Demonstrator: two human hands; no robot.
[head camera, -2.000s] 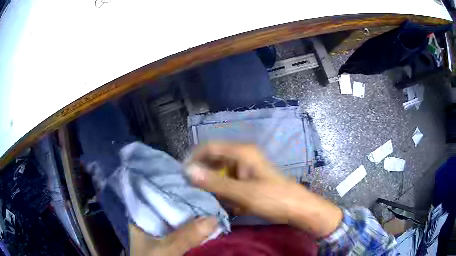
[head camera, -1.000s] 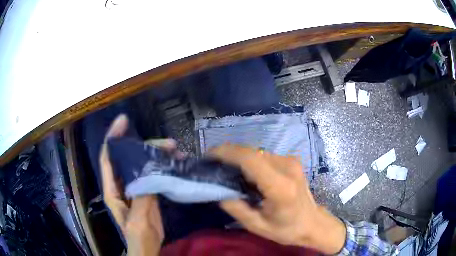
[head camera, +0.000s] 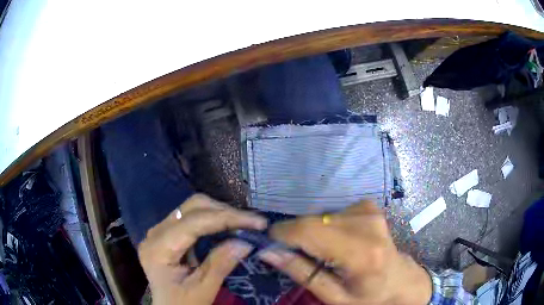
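Note:
My left hand (head camera: 191, 250) and my right hand (head camera: 346, 250) are close together at the lower middle, in front of my maroon top. Both grip a dark navy denim piece (head camera: 256, 280) with a white printed motif. Its upper edge is pinched between my thumbs and fingers, and the fingers hide part of it. A stack of pale grey-blue panels (head camera: 316, 167), wrong side up with frayed edges and dark stitch lines, lies on my lap just beyond my hands.
The white table (head camera: 179, 47) with a wooden edge curves across the top. Paper scraps (head camera: 427, 214) lie on the speckled floor at right. A dark cloth (head camera: 471, 65) hangs at upper right. Dark printed pieces (head camera: 42, 238) are piled at far left, beside a wooden strip.
The denim piece, pale side showing at first, now shows its dark printed side. My hands have come together and lower on it. The lap stack looks shifted slightly right as the view moved.

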